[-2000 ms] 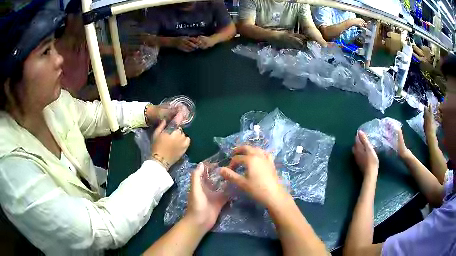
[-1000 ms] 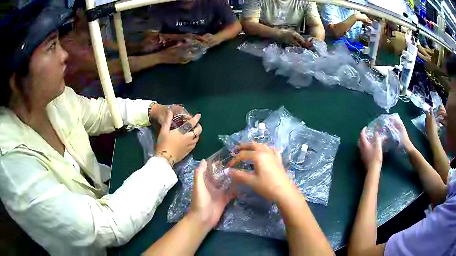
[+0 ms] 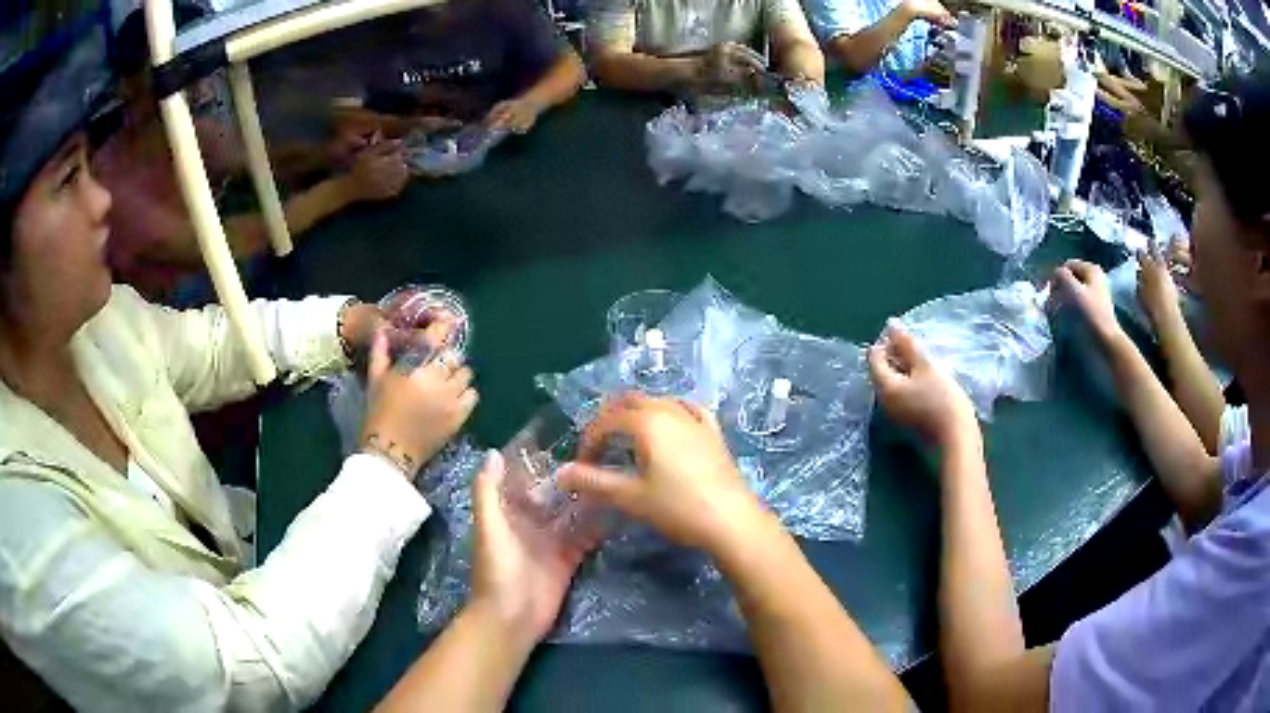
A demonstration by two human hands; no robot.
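My left hand (image 3: 522, 550), palm up, holds a clear plastic cup (image 3: 541, 471) near the table's front. My right hand (image 3: 662, 467) is over the cup with thumb and fingers at its rim; they partly hide it. Two more clear cups with white centre pieces lie beyond my hands: one at the back (image 3: 652, 365), one to the right (image 3: 769, 415). They lie on crinkled clear poly bags (image 3: 829, 488), which also spread under my hands.
A person at left holds a clear cup (image 3: 425, 323). A person at right holds a clear bag (image 3: 982, 341). A heap of poly bags (image 3: 822, 156) lies across the dark green table (image 3: 557, 230). A pale tube frame (image 3: 209, 230) stands at left. Others sit opposite.
The whole view has shifted, so things sit further left. My hands remain at the cup. The person at right has spread their hands apart with the bag between them.
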